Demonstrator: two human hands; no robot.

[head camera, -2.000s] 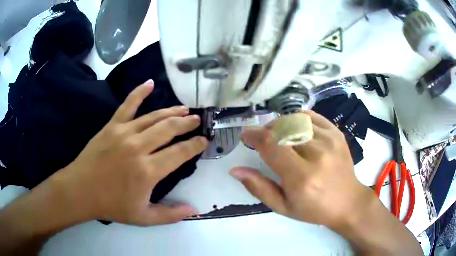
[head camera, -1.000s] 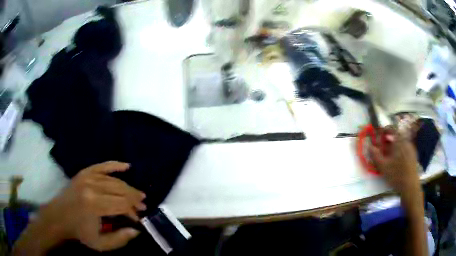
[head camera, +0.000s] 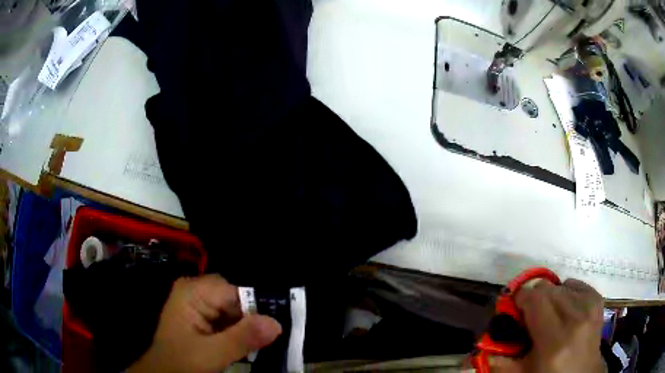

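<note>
The black garment (head camera: 277,167) lies over the white table and hangs over its front edge. My left hand (head camera: 208,328) pinches a black label with white strips (head camera: 296,328) at the garment's lower end, below the table edge. My right hand (head camera: 558,328) holds the red-orange loop handles of the shears (head camera: 532,280) in front of the table edge at the right. The shears' blades cannot be made out.
The sewing machine bed (head camera: 474,80) and presser foot are at the upper right. A long white label strip (head camera: 585,171) lies beside black labels (head camera: 605,131). A red bin (head camera: 76,233) with a white spool and a blue bin (head camera: 33,262) are below left. A plastic bag with tags (head camera: 76,47) is upper left.
The view has shifted toward the left side of the table. My right hand has lifted the shears from the table's right and brought them nearer the front. My left hand still holds the garment's label end.
</note>
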